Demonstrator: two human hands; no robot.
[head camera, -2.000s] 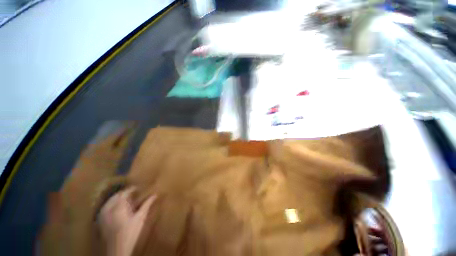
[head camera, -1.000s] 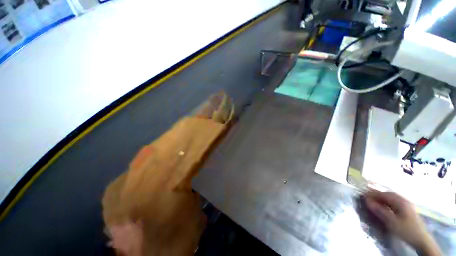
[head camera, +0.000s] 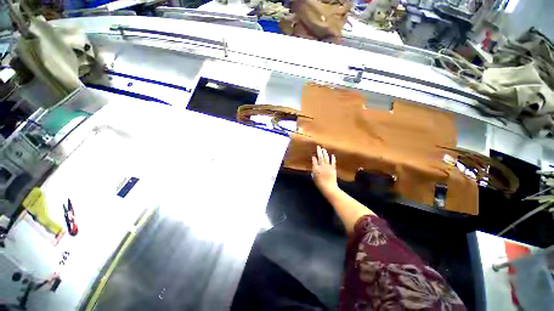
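A large tan-brown bag body panel (head camera: 389, 136) lies spread on a pale surface at upper centre right. Looped brown handles stick out at its left (head camera: 267, 112) and right (head camera: 501, 173) sides. A small dark label (head camera: 440, 194) shows near its lower right corner. My right hand (head camera: 324, 167) rests palm down on the lower left part of the panel, fingers apart, gripping nothing. The arm in a maroon patterned sleeve comes from the lower right. My left hand is not in view.
The white machine table (head camera: 188, 164) fills the left, with red-handled snips (head camera: 70, 217), a dark strip (head camera: 127, 187) and a yellow cloth (head camera: 41, 209). Long rails (head camera: 170, 37) run behind the panel. Beige pieces are piled at upper left (head camera: 51, 54) and upper right (head camera: 522, 82).
The view has swung right, away from the aisle. My left hand, earlier at a brown bag, has left the picture. My right hand has moved from the table edge onto the spread brown panel.
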